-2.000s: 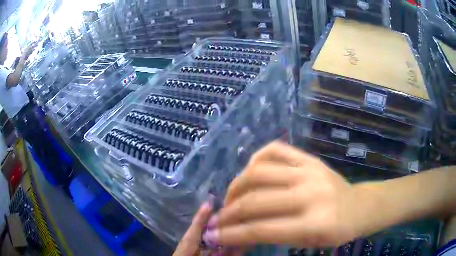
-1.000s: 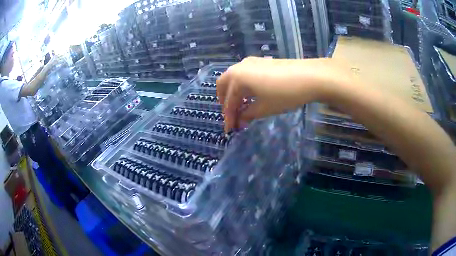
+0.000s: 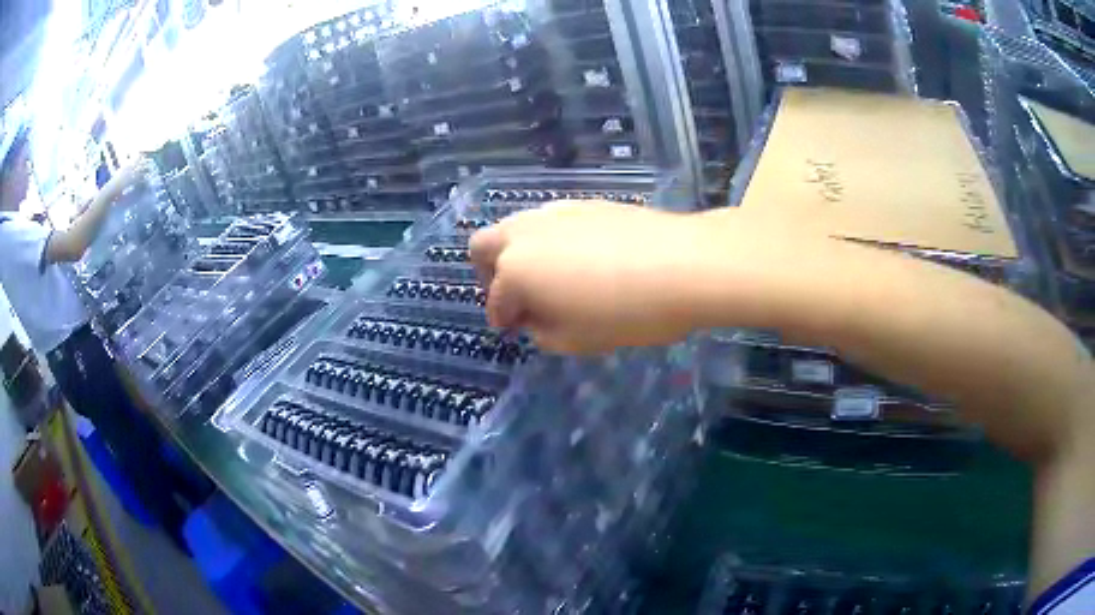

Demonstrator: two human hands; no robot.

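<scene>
A clear blister tray (image 3: 360, 360) with long channels of black-and-silver speaker drivers (image 3: 348, 447) standing on edge lies on top of a tray stack (image 3: 576, 481). My right hand (image 3: 576, 274) reaches in from the right, over the upper middle of the tray, with its fingers curled down at the channels. It covers the right ends of some rows. Whether its fingertips hold a driver is hidden. My left hand is not in view.
A cardboard sheet (image 3: 877, 174) tops a tray stack at the right. Another filled tray (image 3: 865, 595) shows at the bottom right edge. Tall tray stacks (image 3: 468, 108) stand behind. A person (image 3: 42, 264) stands at the far left by more trays (image 3: 216, 300).
Two seconds ago both my hands were together in front of the tray. My right hand then moved over the tray, and now sits slightly further left. My left hand has left the view.
</scene>
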